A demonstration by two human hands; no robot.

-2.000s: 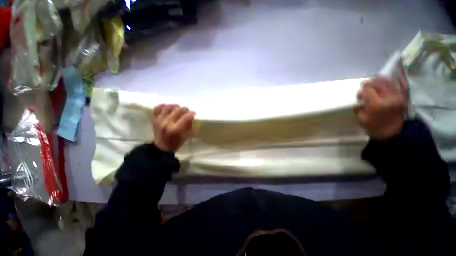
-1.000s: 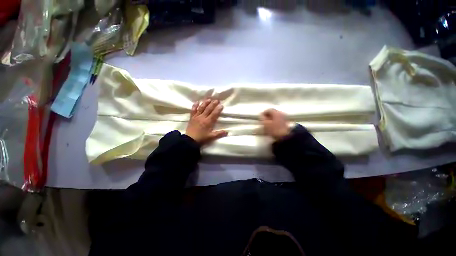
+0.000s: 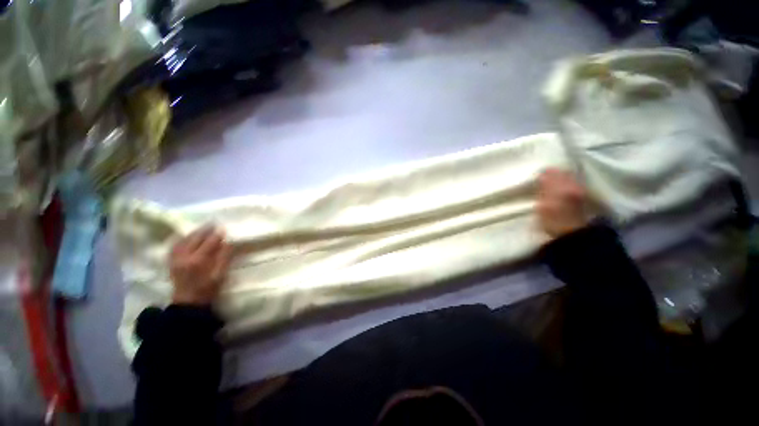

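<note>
A cream dress [image 3: 358, 241] lies lengthwise in front of me as a long strip, with folds running along it. My left hand [image 3: 198, 265] is on its left part, fingers bent on the cloth; blur hides whether it grips. My right hand [image 3: 562, 202] is at the dress's right end, fingers curled on the cloth edge. The strip slants up towards the right.
Pale table [image 3: 399, 108] lies under the dress. A cream garment pile [image 3: 645, 137] is at the right. At the left are a light-blue strip [image 3: 76, 241], red bands [image 3: 42, 333] and shiny cream bagged garments [image 3: 33, 75]. Dark glossy bags [image 3: 229, 50] lie at the back.
My hands have moved apart from the dress's middle, the left towards its left part and the right to its right end. The view has tilted, so the dress now slants.
</note>
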